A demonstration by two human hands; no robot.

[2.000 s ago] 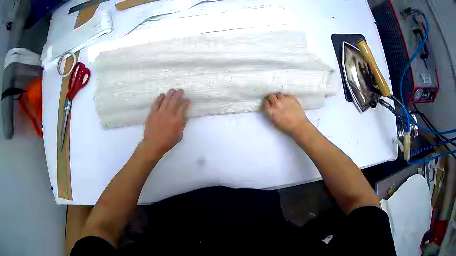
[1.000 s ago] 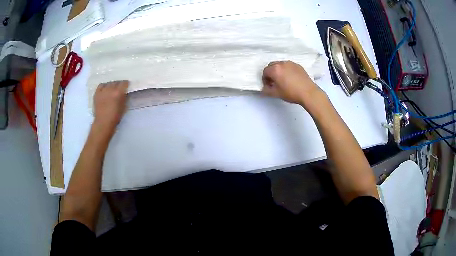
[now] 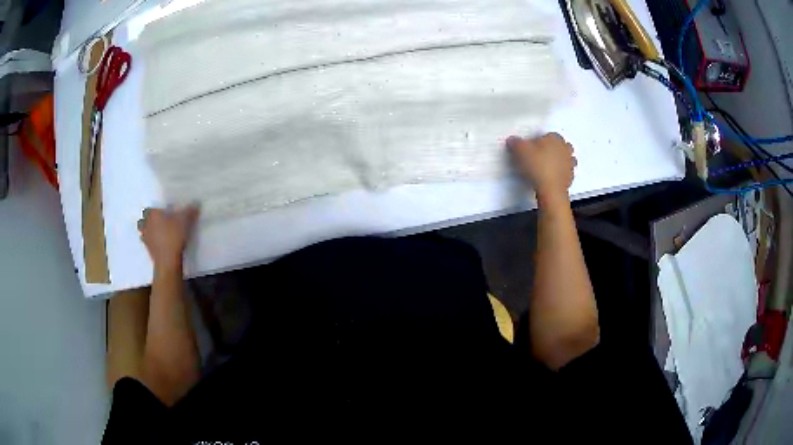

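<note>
A pale cream fabric panel (image 3: 417,113) lies across the white-covered table, its near edge close to the table's front edge. A dark line, a fabric edge or fold, runs across it farther back. The panel has a small crease near its middle. My left hand (image 3: 168,233) holds the panel's near left corner between thumb and fingers. My right hand (image 3: 548,163) holds its near right corner the same way. The fingertips are partly hidden or blurred.
A steam iron (image 3: 602,39) rests on a dark pad at the back right, with blue hoses beside it. Red-handled shears (image 3: 110,76), a white tape roll (image 3: 94,55) and a brown strip (image 3: 94,243) lie at the left. White pieces (image 3: 713,304) lie on a side table at the lower right.
The panel's near part has been lifted and drawn toward me, and now reaches close to the front edge. Both hands have moved nearer to me and farther apart. The view has shifted.
</note>
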